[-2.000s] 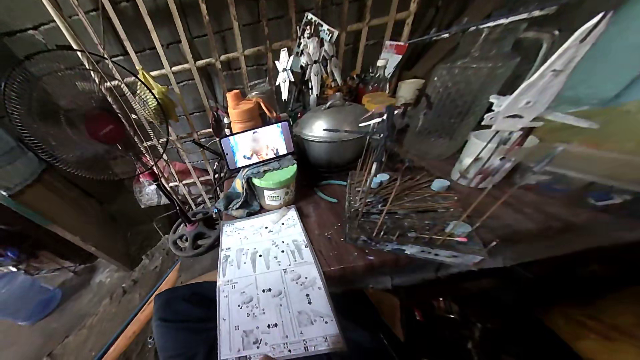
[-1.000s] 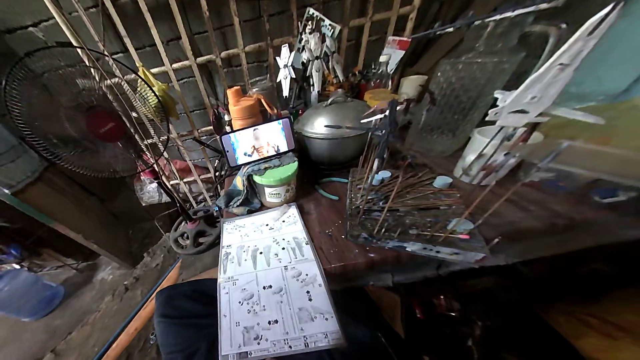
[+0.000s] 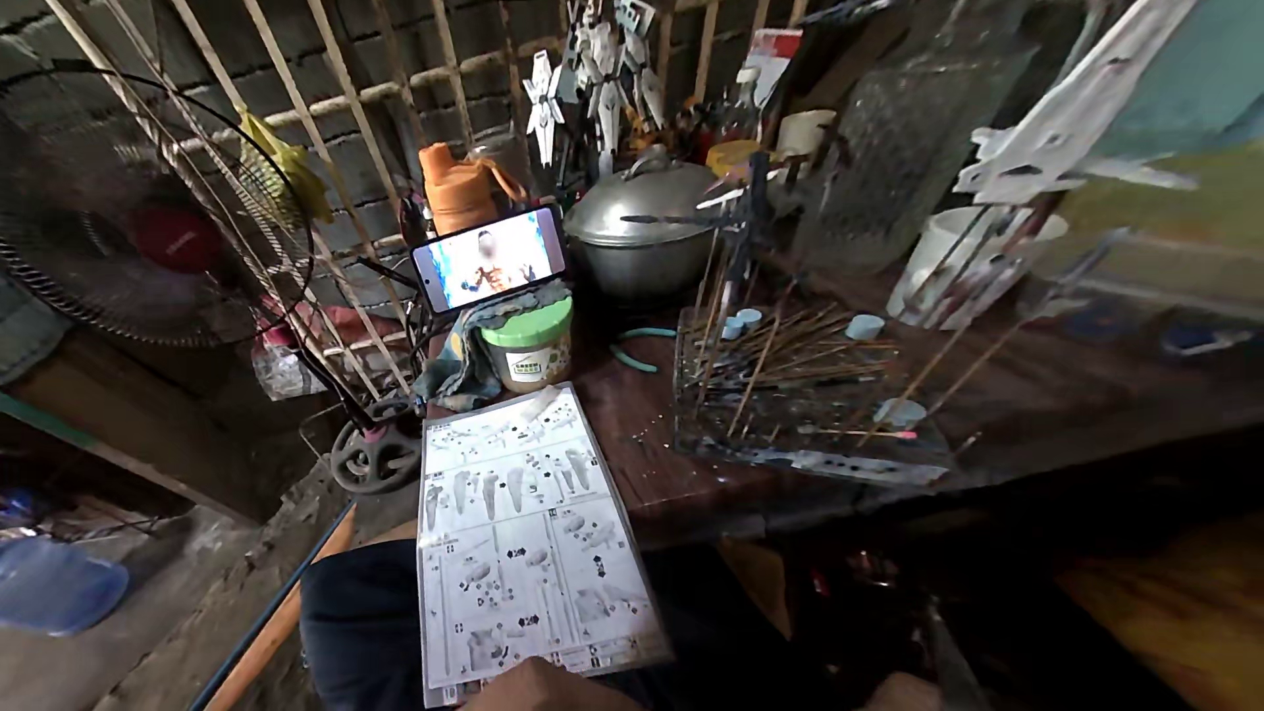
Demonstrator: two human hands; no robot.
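A printed assembly instruction sheet (image 3: 533, 553) with line drawings of parts lies over my lap, its top end by the table edge. My left hand (image 3: 551, 688) shows only in part at the bottom, over the sheet's lower edge; its fingers are hidden. Further right, a small part of my right hand (image 3: 904, 693) shows in shadow at the bottom edge, beside a dim, blurred grey object (image 3: 950, 657). Whether that hand holds anything cannot be told. White model robot parts (image 3: 1076, 109) on sticks stand at the right, and a white model robot figure (image 3: 604, 74) stands at the back.
On the dark table stand a phone (image 3: 492, 259) showing a video, a green-lidded tub (image 3: 530, 346), a cloth (image 3: 459, 360), a metal pot (image 3: 642, 237), an orange bottle (image 3: 459, 188) and a holder with many thin sticks (image 3: 790, 360). Teal-handled pliers (image 3: 637, 360) lie between. A fan (image 3: 168, 237) is left.
My left hand has come into view over the sheet's bottom edge, where only a fingertip showed two seconds ago. Part of my right hand now shows at the bottom right.
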